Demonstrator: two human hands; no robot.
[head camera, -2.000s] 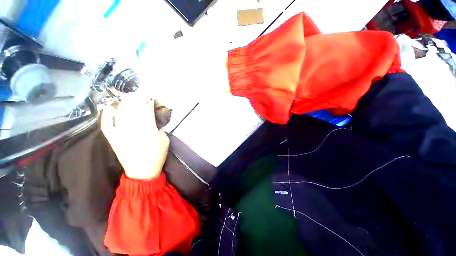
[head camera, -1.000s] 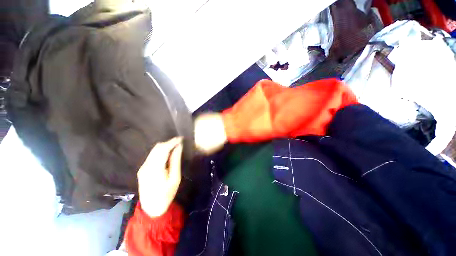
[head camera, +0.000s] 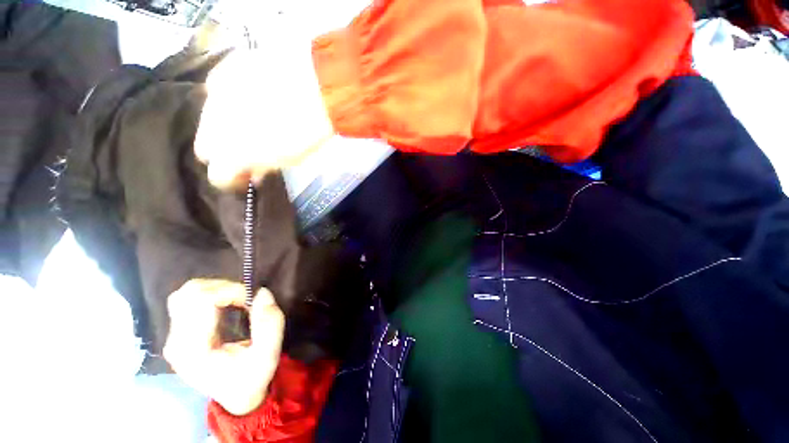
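Observation:
A dark brown garment (head camera: 160, 164) hangs and lies bunched at the left, in front of my body. A toothed zipper (head camera: 249, 238) runs nearly vertically along its right part, between my hands. My left hand (head camera: 227, 342) pinches the zipper's lower end and brown edge between thumb and fingers. My right hand (head camera: 264, 117) is higher up, bright and overexposed, with its fingers closed on the zipper's upper part. The zipper is stretched straight between them.
The white table's edge (head camera: 342, 177) shows below my right sleeve. More dark cloth (head camera: 43, 130) is at the far left. Small metal machine parts show at the top left edge. White bundled pieces (head camera: 735, 60) are at the upper right.
The view has shifted. My right hand has moved up and left from beside my left hand onto the zipper's upper part. My left hand is lower, and the zipper teeth now show between them.

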